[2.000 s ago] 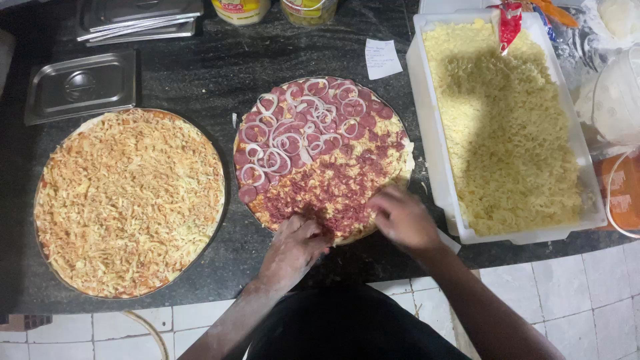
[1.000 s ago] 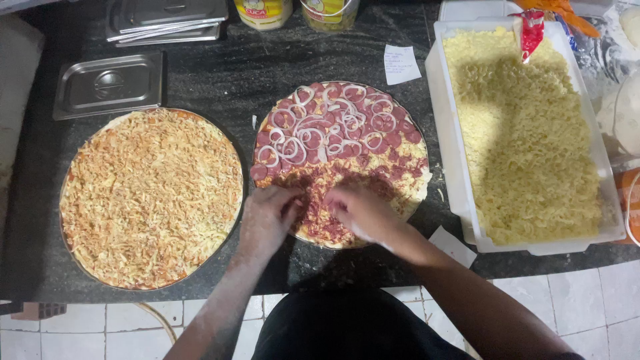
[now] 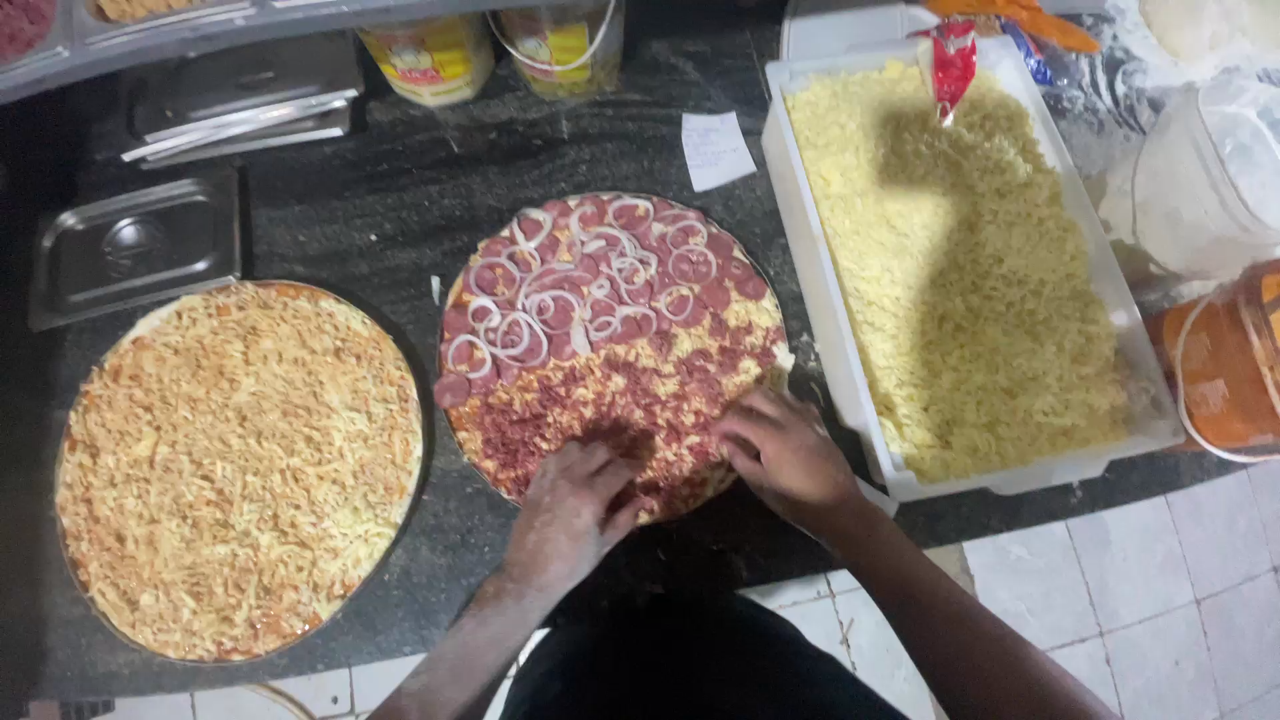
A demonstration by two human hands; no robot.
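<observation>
A round pizza (image 3: 600, 350) lies on the dark stone counter, its far half covered with sliced sausage and onion rings (image 3: 540, 310), its near half with shredded reddish meat (image 3: 530, 410) over cheese. My left hand (image 3: 575, 500) is over the near edge of this pizza, fingers curled at the topping; whether it holds any is hidden. At the near right part, my right hand (image 3: 785, 450) has its fingers bent down at the topping, and its fingertips are partly hidden. A second pizza (image 3: 240, 470), covered with grated cheese and shredded topping, lies to the left.
A white plastic tub (image 3: 820, 270) of grated cheese stands on the right, with a red packet (image 3: 953, 65) in it. Farther right is an orange bucket (image 3: 1225, 360). Steel lids (image 3: 140, 240), a paper note (image 3: 718, 152) and two plastic buckets (image 3: 430, 55) sit toward the back.
My hands were close together over the middle of the near half one second ago; now they are farther apart, the right one nearer the pizza's right edge.
</observation>
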